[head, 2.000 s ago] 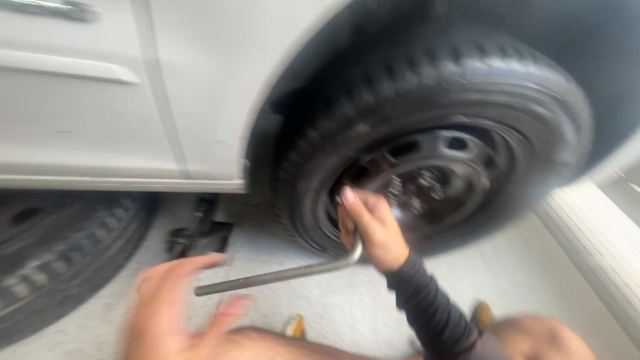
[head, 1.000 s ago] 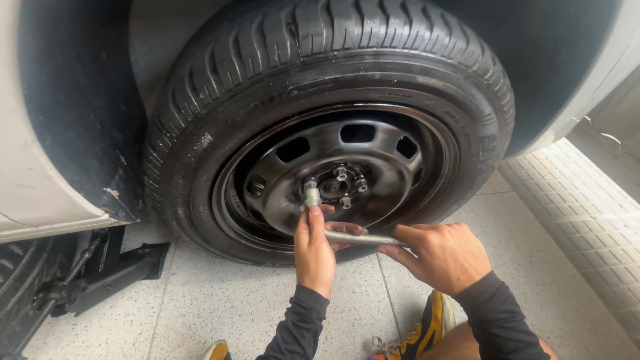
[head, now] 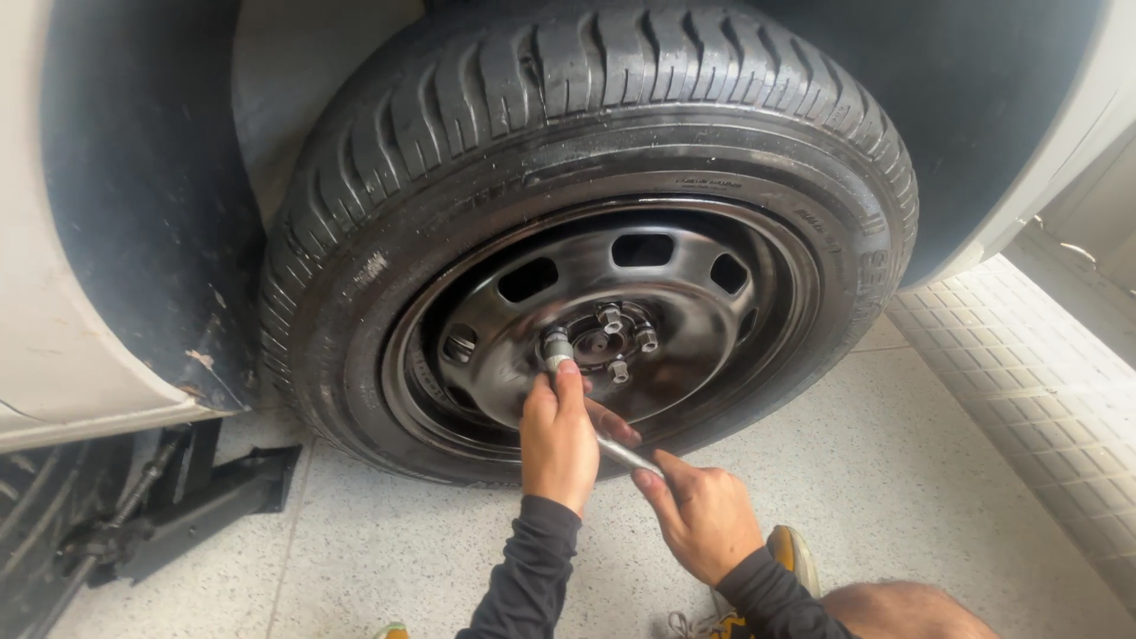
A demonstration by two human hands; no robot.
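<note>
An L-shaped metal lug wrench (head: pixel 628 455) reaches from the car wheel's hub toward the lower right. My left hand (head: pixel 561 435) grips it near the socket end, which sits over the leftmost lug position on the black steel wheel (head: pixel 683 373). Around the hub, several other lug bolts (head: pixel 610 318) are in place with their heads showing. My right hand (head: pixel 701 506) is closed around the wrench's handle, whose far end is hidden in the fist. The tire (head: pixel 426 133) stands upright inside the wheel arch.
A black scissor jack (head: pixel 213 510) is at the lower left, under the white car body (head: pixel 89 355). Beside it lies part of another tire (head: pixel 35 506). A ridged, light-coloured strip (head: pixel 1021 399) runs along the right. My shoe (head: pixel 794 555) rests on the speckled tile floor (head: pixel 426 550).
Two seconds ago my left hand was open, off the wrench, and my right held its bend. Now both hands grip it, with the socket at the hub. The view has moved nearer the wheel.
</note>
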